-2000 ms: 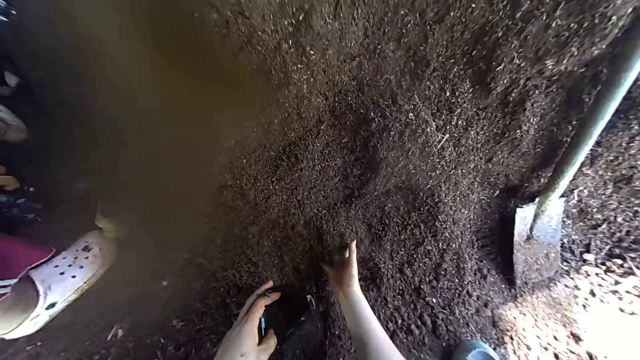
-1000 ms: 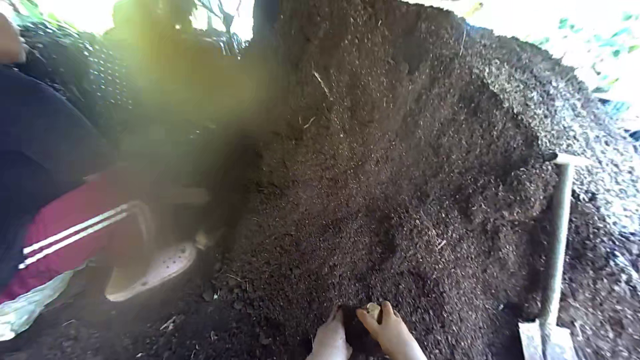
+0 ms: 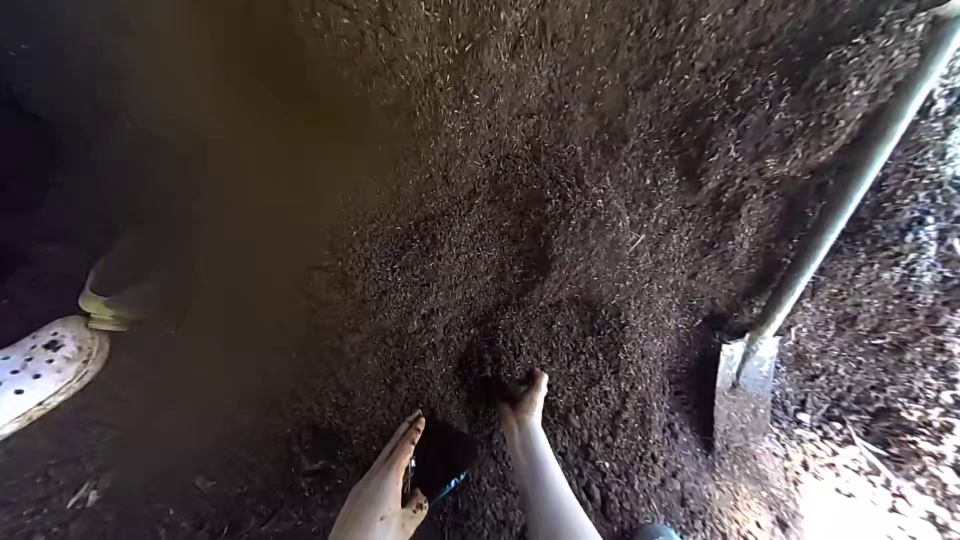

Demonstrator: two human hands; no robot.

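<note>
My left hand, soiled at the fingertips, is closed around the left side of a black plastic bag or pot at the bottom centre. Its dark opening faces up, and how full it is cannot be seen. To the right of it, my right hand reaches into the heap of dark brown soil mix. Its fingers are partly buried and hidden, with the thumb showing. Whether soil is in that hand cannot be told.
At the right, a shovel leans on the heap, its pale handle rising to the upper right and its metal blade low. A person's pale perforated clog is at the left. A blurred smear covers the upper left.
One second ago both hands were together around the dark container; now my right hand is apart from it, in the soil. The view has tilted down.
</note>
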